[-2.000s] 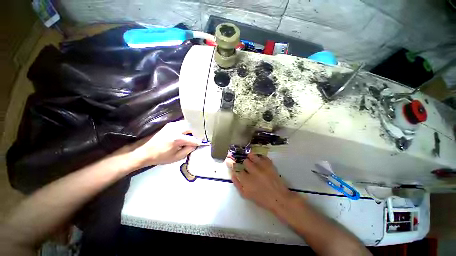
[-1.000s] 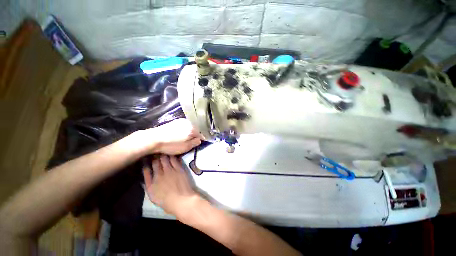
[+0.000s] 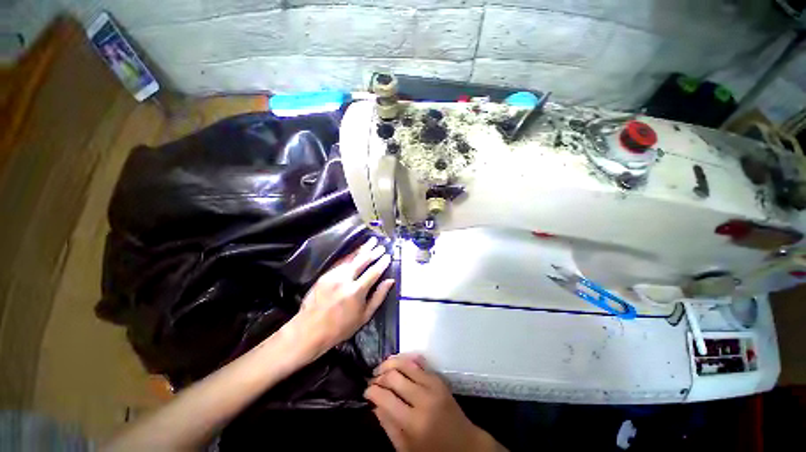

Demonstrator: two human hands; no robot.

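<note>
The shiny dark brown garment (image 3: 212,194) lies crumpled left of the sewing machine head (image 3: 530,168). Its straight edge runs from under the presser foot (image 3: 399,243) towards the bed's front edge. My left hand (image 3: 345,296) lies on the garment with fingers spread, fingertips close to the presser foot. My right hand (image 3: 415,397) is at the front edge of the bed, fingers curled on the garment's near edge. The fingertips meet the edge there, holding it.
Blue-handled thread snips (image 3: 605,298) lie on the machine bed (image 3: 530,344). A white bobbin tray (image 3: 720,353) is at the far right. A blue-white lamp (image 3: 309,103) is behind the head's left end. A smartphone (image 3: 124,57) leans on the wall. Brown cardboard (image 3: 71,203) is at the left.
The garment's edge has come over the bed's left part, up to the presser foot. My left hand now lies spread on it. My right hand has moved from the needle area to the near edge.
</note>
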